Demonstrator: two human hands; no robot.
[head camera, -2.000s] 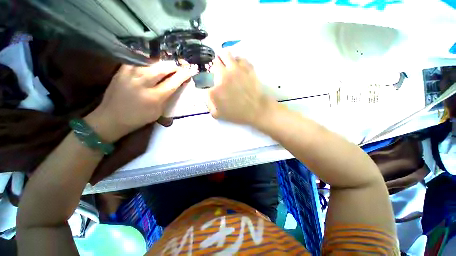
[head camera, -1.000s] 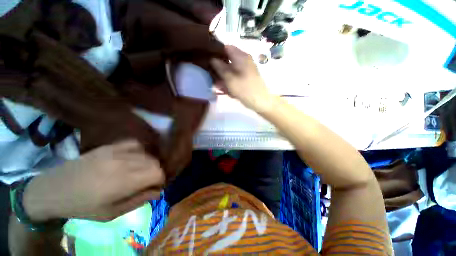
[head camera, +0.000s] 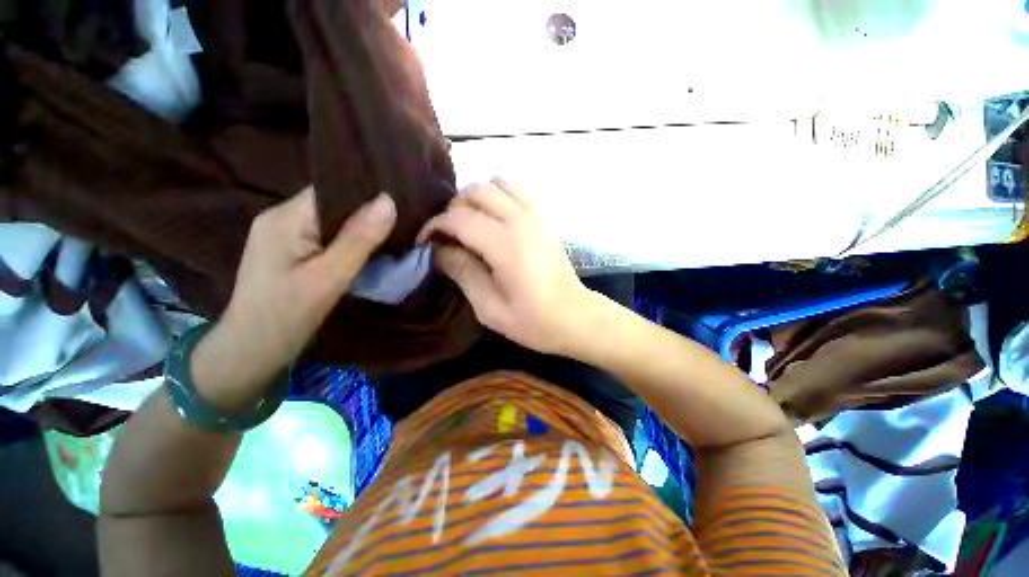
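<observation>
The brown fabric panel (head camera: 378, 124) is bunched from the upper left down over the front edge of the white machine table. My left hand (head camera: 299, 276) holds it, thumb on top. My right hand (head camera: 502, 259) pinches the brown cloth beside a small pale piece (head camera: 395, 276), which shows between my hands against the brown. My right fingertips hide part of that edge. The needle area of the machine is out of view.
The white machine table (head camera: 632, 186) runs to the right, with machine parts at its top edge. Blue crates hold brown cloth (head camera: 880, 355) and striped cloth (head camera: 903, 456) at lower right. More striped cloth (head camera: 68, 327) lies at left. A green printed surface (head camera: 282, 485) is at lower left.
The brown cloth has come away from the machine toward my body. Both hands have moved together at the small pale piece. The view has tilted down, and the machine head has left it.
</observation>
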